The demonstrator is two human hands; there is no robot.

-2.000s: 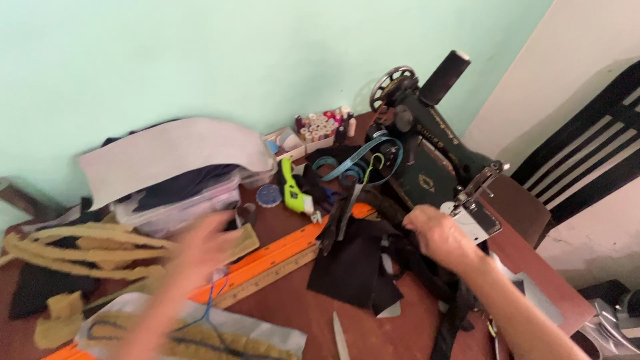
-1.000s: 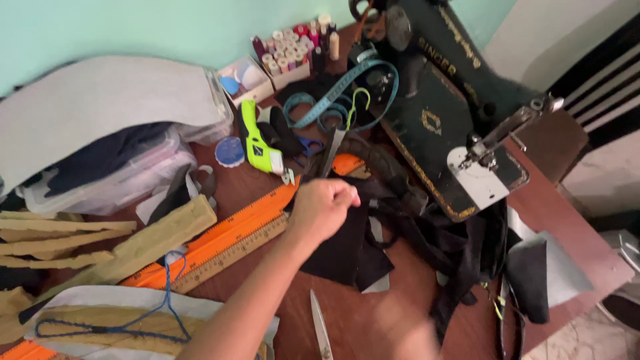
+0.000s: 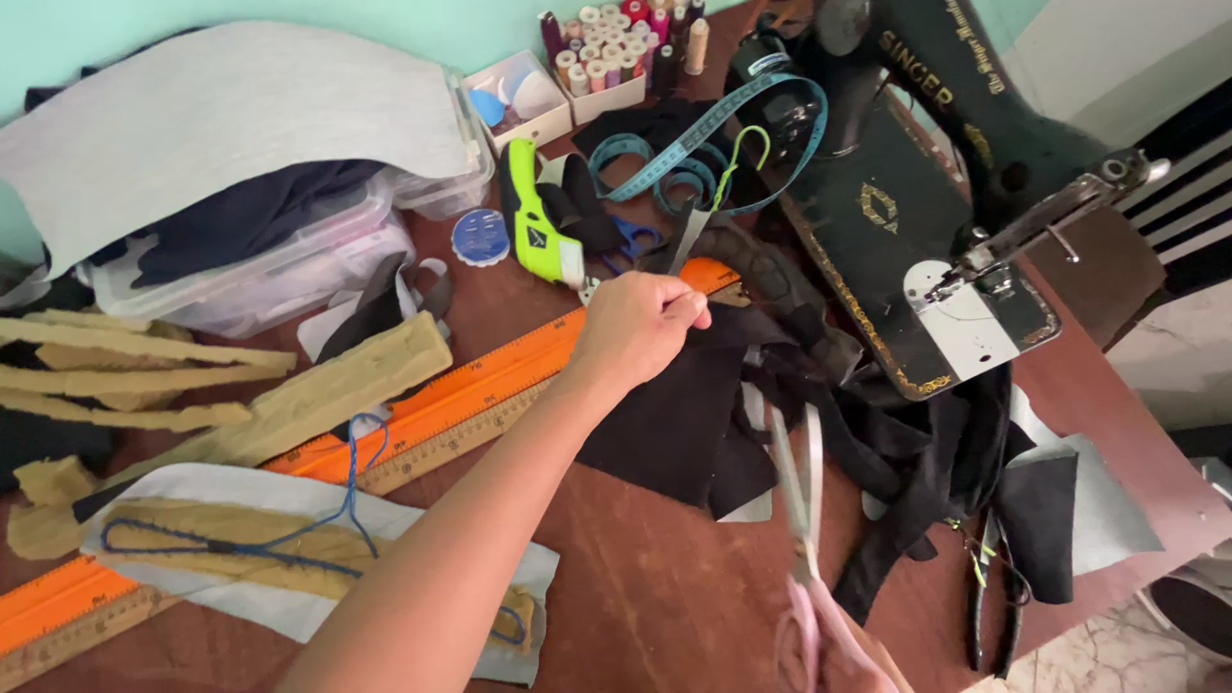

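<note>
My left hand is curled above black fabric pieces and the orange ruler; whether it pinches anything thin is hidden. A grey metal blade shows just beyond its fingers. At the bottom edge, my right hand, partly cut off, holds pink-handled scissors, their blades apart and pointing toward the black fabric. Black fabric strips lie to the right. The black Singer sewing machine stands beyond them. At lower left, blue cord lies across a tan and grey piece.
Thread spools, a teal measuring tape and a lime-green tool lie toward the back. Clear plastic boxes under grey material stand at left. Black-handled pliers lie near the table's right edge.
My left hand has moved from the left side to the black fabric. My right hand has left the fabric beside the machine and taken hold of the scissors. The view has moved closer.
</note>
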